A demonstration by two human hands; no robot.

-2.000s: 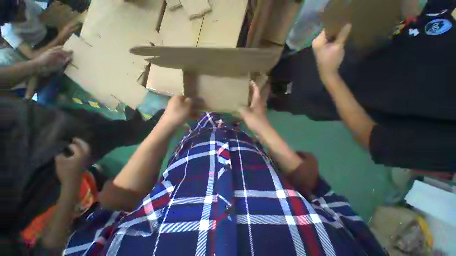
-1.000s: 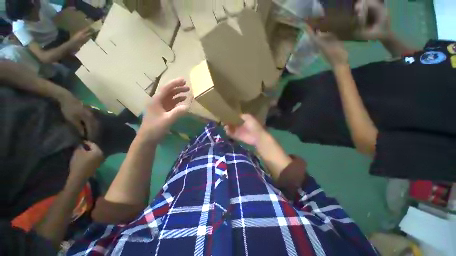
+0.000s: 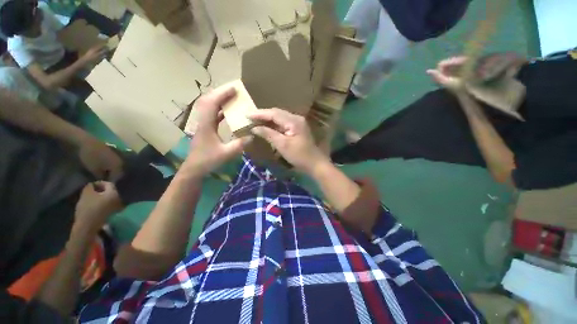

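A part-folded box (image 3: 241,109) is held above the cartons in front of my body. Its pale end panel faces up, and a large darker flap with a notched outline stands away from me. My left hand (image 3: 212,130) grips the panel's left side, thumb at the near edge. My right hand (image 3: 286,136) pinches the near right corner of the panel. The underside of the box is hidden by my hands.
Loose blanks (image 3: 148,79) with slits lie on the left. More notched blanks (image 3: 266,22) lie beyond the box. An open carton (image 3: 335,76) stands at the right. People are at both sides: a forearm (image 3: 484,136) right, a hand (image 3: 98,202) left.
My left hand has closed on the end panel, where it was open beside it. My right hand has moved from the box's near lower edge up to the panel corner. The person at right has shifted.
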